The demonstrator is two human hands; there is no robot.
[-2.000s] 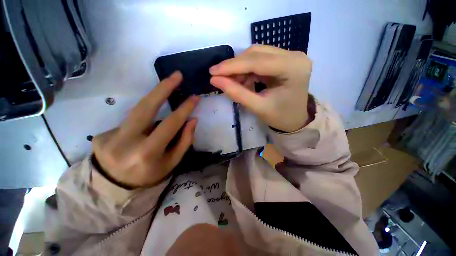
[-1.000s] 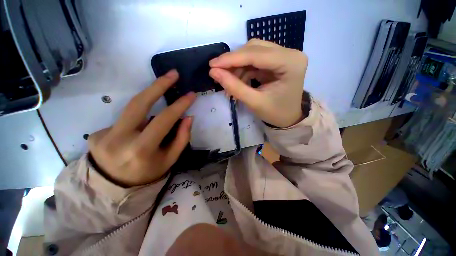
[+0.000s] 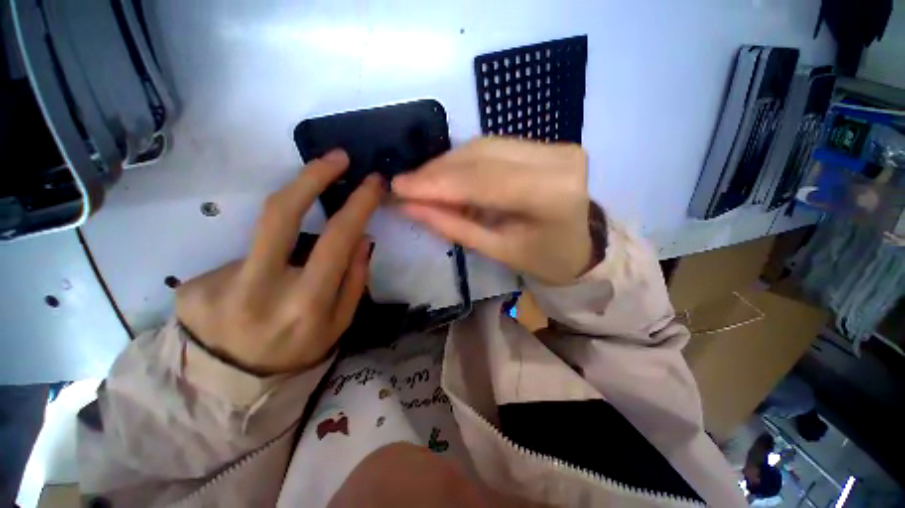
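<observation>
A black phone middle frame (image 3: 382, 136) lies on the white tabletop in front of me, its solid camera end away from me and its open window towards me. My left hand (image 3: 288, 268) rests over the frame's left side, with two fingertips on the camera end. My right hand (image 3: 506, 203) is over the frame's right side, slightly blurred, thumb and index finger close together near my left fingertips. Whether a small pad is between them I cannot tell. The black pad sheet (image 3: 531, 89), with rows of small holes, lies beyond my right hand.
Nested stacked frames (image 3: 104, 89) stand at the far left. More frames (image 3: 746, 134) stand at the right near the table edge. A brown carton (image 3: 729, 322) is below right, with translucent sleeves (image 3: 863, 278) beyond it. The white tabletop (image 3: 238, 60) has small holes and a seam.
My right hand has moved left and towards me, from the camera end's right part to beside my left fingertips. More of the pad sheet shows. My left hand has barely moved.
</observation>
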